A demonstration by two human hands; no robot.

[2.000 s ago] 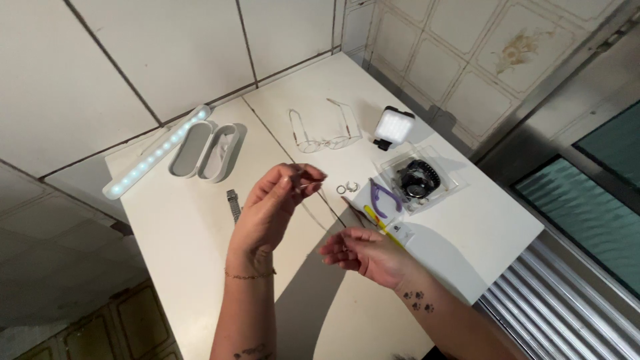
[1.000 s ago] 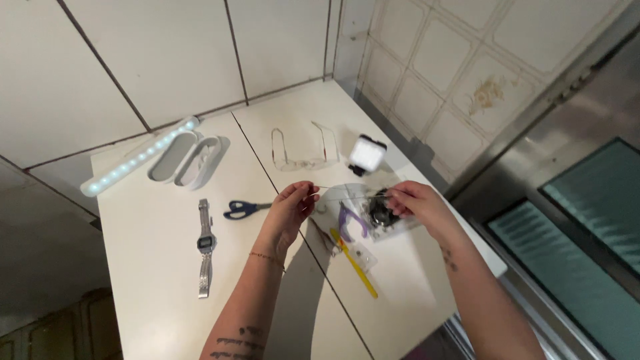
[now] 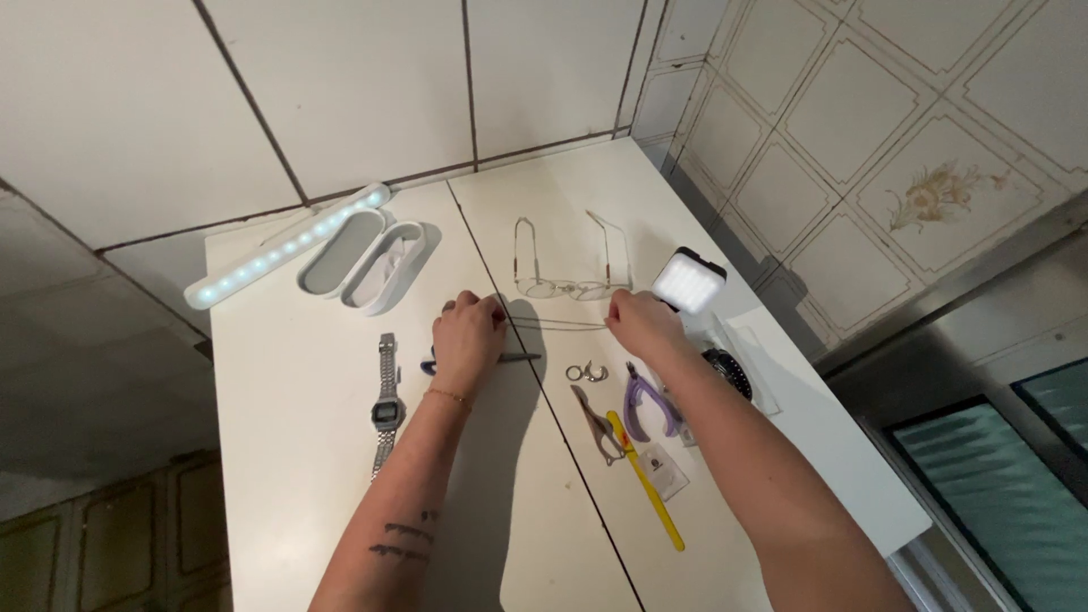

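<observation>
A thin chain or cord (image 3: 557, 324) is stretched side to side just above or on the white table, in front of the eyeglasses (image 3: 568, 289). My left hand (image 3: 470, 336) grips its left end between the fingertips, over the dark blue scissors (image 3: 519, 357), whose blades and part of a handle show. My right hand (image 3: 642, 323) pinches the other end beside the right lens and the lit square lamp (image 3: 689, 281). Silver rings or earrings (image 3: 586, 371) lie below the chain. A silver digital wristwatch (image 3: 386, 413) is left of my left forearm.
An open glasses case (image 3: 387, 268) and a lit LED bar (image 3: 289, 246) lie at the back left. Near my right forearm are purple-handled nippers (image 3: 648, 406), small metal scissors (image 3: 600, 429), a yellow nail file (image 3: 648, 484), a small packet (image 3: 662, 472) and a black watch (image 3: 728, 374) on clear plastic.
Both hands have moved toward the eyeglasses, with the chain stretched between them. My left hand now covers part of the blue scissors, which showed left of it a second ago.
</observation>
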